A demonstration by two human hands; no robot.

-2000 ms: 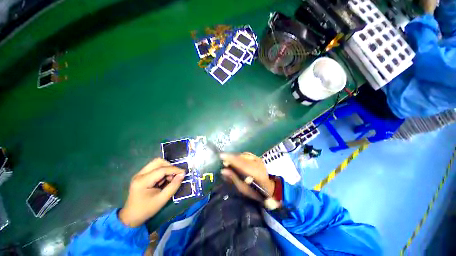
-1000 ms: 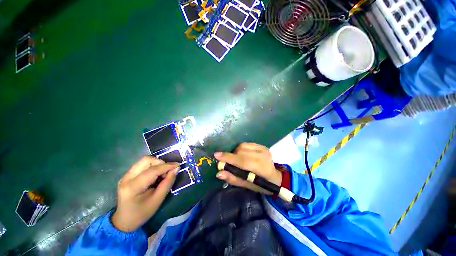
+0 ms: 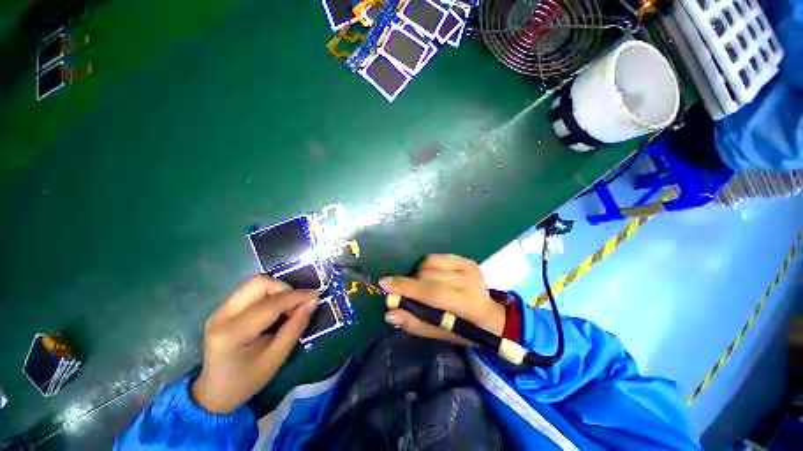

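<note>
A blue PCB panel point(image 3: 336, 286) lies on the green mat with dark LCD screen modules point(image 3: 282, 244) along its left side and orange flex cables on its right. My left hand point(image 3: 255, 330) rests at the middle and lower screens, thumb and fingertip together at the panel's edge; what is pinched is too small to tell. My right hand point(image 3: 449, 295) holds the black soldering iron point(image 3: 467, 329) with cream bands like a pen. Its tip is at the panel's right edge, near a flex cable; contact cannot be told.
Finished panels point(image 3: 396, 48) lie at the top, beside the fan point(image 3: 539, 31) and white tub point(image 3: 629, 92). Loose LCD modules point(image 3: 48, 363) are stacked at left. A neighbour's blue sleeve point(image 3: 762, 132) and a white component tray point(image 3: 726, 44) are at upper right.
The view has shifted, moving the heap and fan upward in the picture. The iron is now steadier, its tip against or near the panel's right edge. My left hand stays at the panel.
</note>
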